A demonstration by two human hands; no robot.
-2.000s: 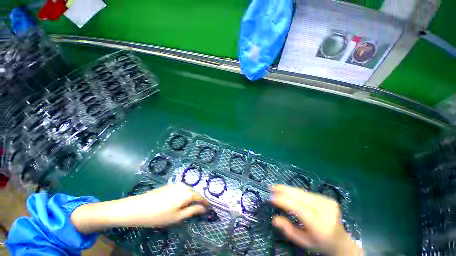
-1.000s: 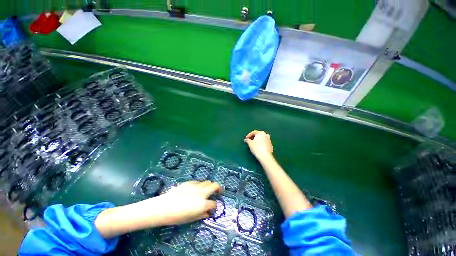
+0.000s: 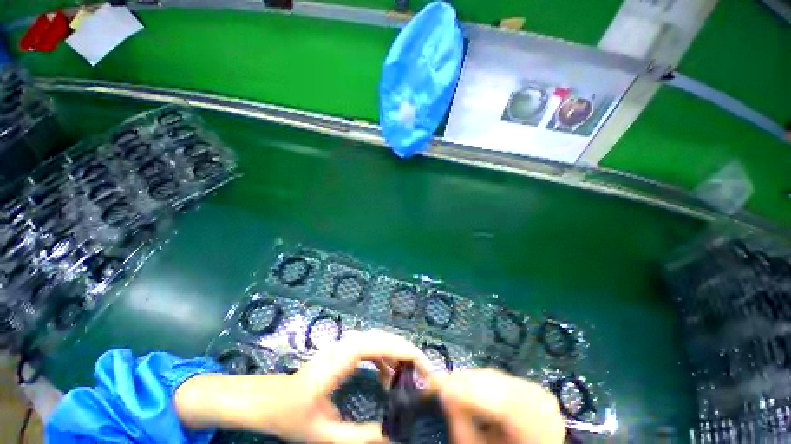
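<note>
My left hand point(image 3: 317, 395) and my right hand point(image 3: 503, 403) are bare and meet over the clear blister tray point(image 3: 373, 299). Their fingertips hold a black ring point(image 3: 406, 406) between them, seen nearly edge-on and blurred. My left thumb and index finger form a loop, with a tray pocket visible through it. The tray has rows of square pockets with black rings in them. My hands and the held ring hide part of its front rows.
Overlapping clear trays with rings point(image 3: 113, 195) lie at the left. Dark tray stacks point(image 3: 737, 321) stand at the right edge. Behind the metal rail point(image 3: 286, 117) are a hanging blue cover point(image 3: 422, 78), a picture sheet point(image 3: 538, 100), white paper point(image 3: 104, 35) and a red item point(image 3: 45, 32).
My right hand has come back from beyond the tray to meet my left hand. A black ring now shows between them. The whole view has shifted slightly.
</note>
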